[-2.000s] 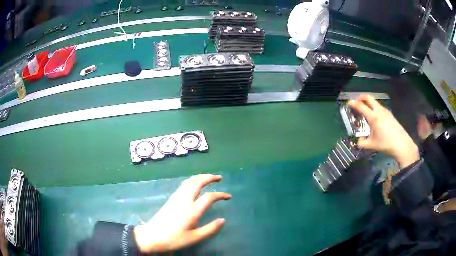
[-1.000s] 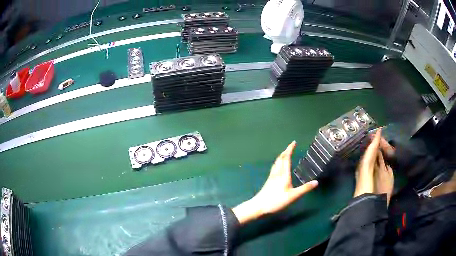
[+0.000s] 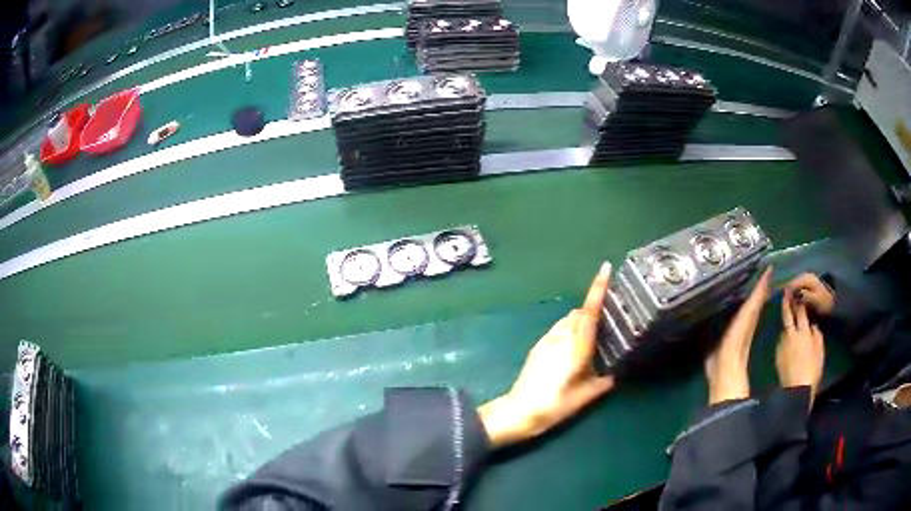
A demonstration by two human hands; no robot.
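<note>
A stack of three-hole metal plates point(image 3: 689, 284) stands at the right on the green bench, turned at an angle, with silver circles on its top plate. My left hand point(image 3: 554, 374) is against its left side, fingers along the plate edges. My right hand point(image 3: 737, 344) is against its right side, so the stack is held between both palms. The right fingertips are partly hidden behind the stack's edge. A single three-hole plate point(image 3: 410, 259) lies flat on the green surface ahead.
Other plate stacks stand on the rails at centre point(image 3: 410, 135) and right point(image 3: 649, 115), at the back point(image 3: 467, 45), and at the left edge point(image 3: 42, 424). Red bins point(image 3: 110, 122), a black round pad point(image 3: 248, 121) and a white fan point(image 3: 611, 28) are beyond. Another person's hands point(image 3: 802, 339) are close at right.
The plate once in my right hand is released; the stack's top is now level with circles facing up. My left hand has moved right onto the stack's side. The view has shifted.
</note>
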